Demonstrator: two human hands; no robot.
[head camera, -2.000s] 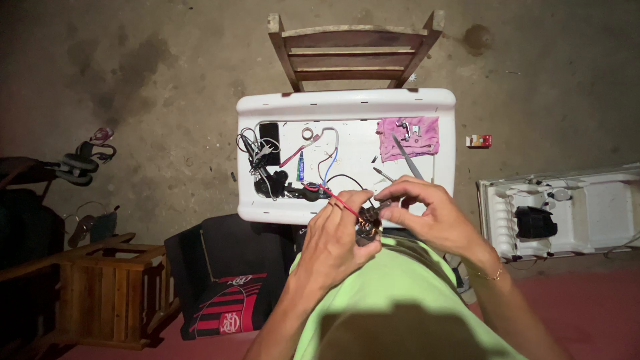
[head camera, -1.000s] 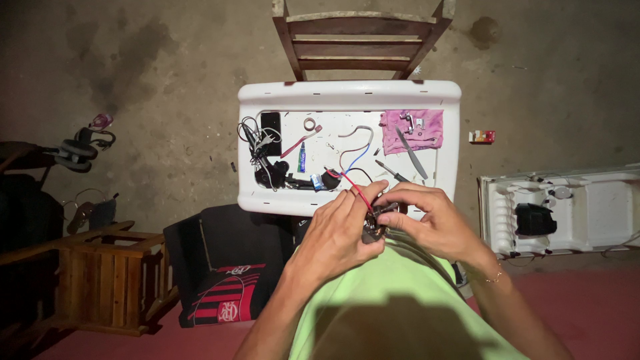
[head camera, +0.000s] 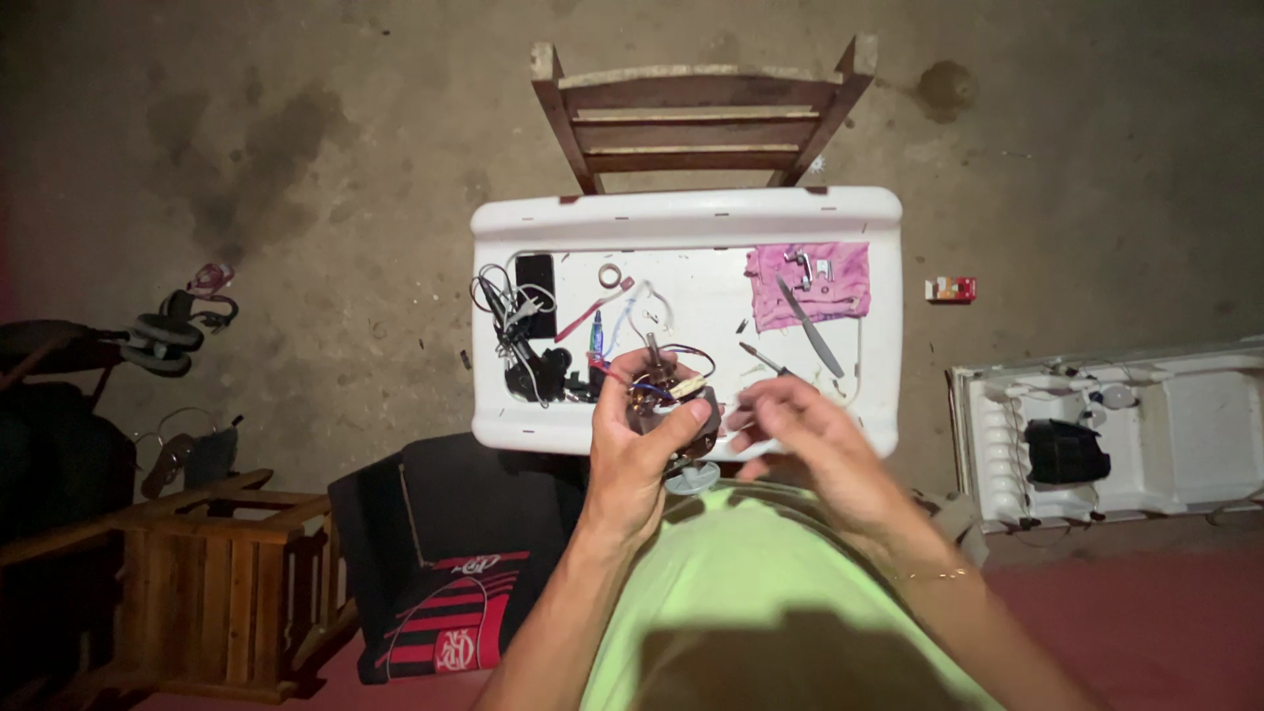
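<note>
My left hand (head camera: 637, 430) grips a small electric motor (head camera: 681, 410) with copper windings, several coloured wires, a metal shaft pointing away from me and a grey round plastic part at its near end. To the right of the motor, my right hand (head camera: 805, 430) is blurred, its fingers apart and holding nothing. Beyond the hands, on the white tabletop, lie a screwdriver (head camera: 762, 358), a table knife (head camera: 812, 331) partly on a pink cloth (head camera: 844, 296), a red toothbrush (head camera: 592, 310), a blue tube (head camera: 596, 336) and a roll of tape (head camera: 610, 275).
The white table (head camera: 691, 217) holds a dark phone (head camera: 535, 296) and tangled cables with black parts (head camera: 533, 373) at its left. A wooden chair (head camera: 701, 94) stands at the far side. A black padded seat (head camera: 444, 513) is left of me; a white appliance shell (head camera: 1175, 425) lies right.
My right hand has come off the motor and moved right. The motor is turned so that its shaft and grey round part now show.
</note>
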